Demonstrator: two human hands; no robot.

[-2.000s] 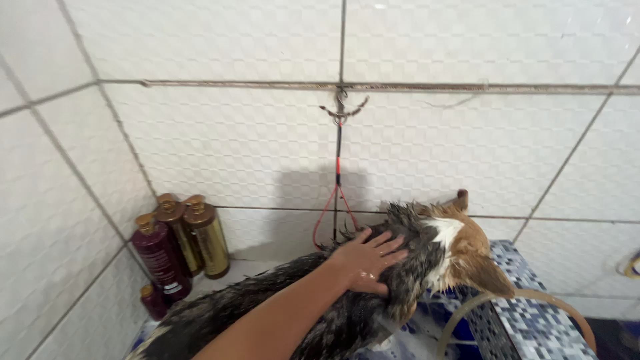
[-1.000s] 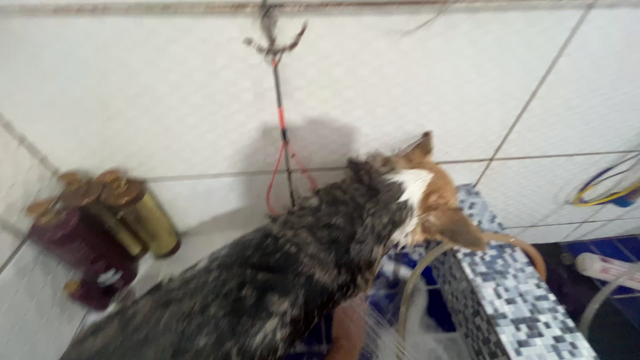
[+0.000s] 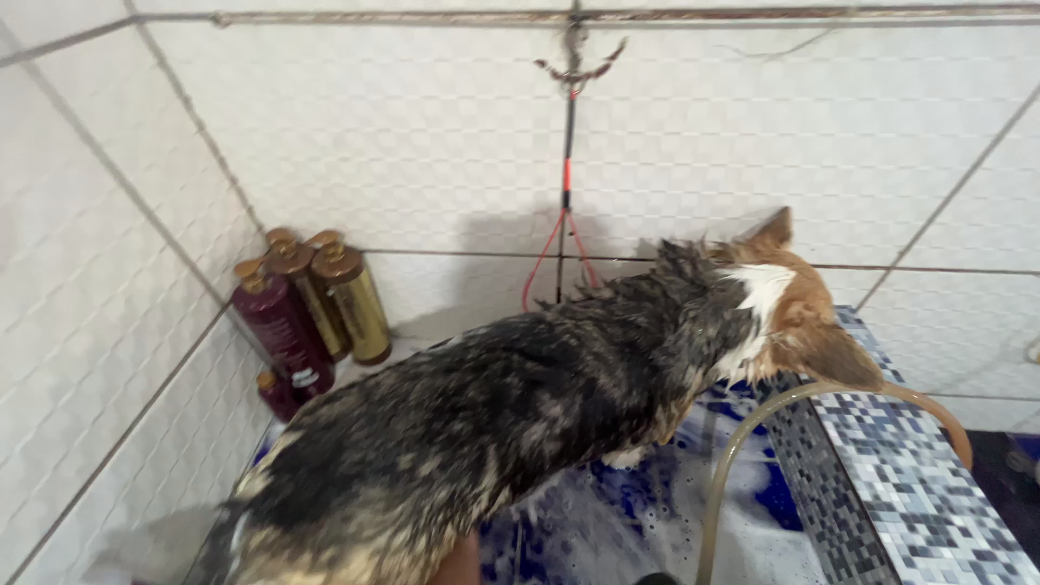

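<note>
A wet dog [image 3: 504,398] with black, tan and white fur stands along the wall, its head at the right and its rump at the lower left. Only a small part of my left hand or forearm [image 3: 459,561] shows beside the dog's lower flank at the bottom edge; its fingers are hidden. My right hand is out of view. A dark rounded object [image 3: 658,578], too cut off to name, shows at the bottom edge. Suds and water cover the blue tiled floor of the tub [image 3: 634,504] under the dog.
Gold pump bottles [image 3: 351,305] and purple bottles [image 3: 284,329] stand in the left corner. A red looped cord [image 3: 566,211] hangs from a metal hook [image 3: 578,73] on the tiled wall. A clear hose [image 3: 719,479] bends over the mosaic tub ledge [image 3: 918,479] at the right.
My left hand lay on the dog's neck two seconds ago and has since left it. A hand and water spray showed below the dog's chest one second ago.
</note>
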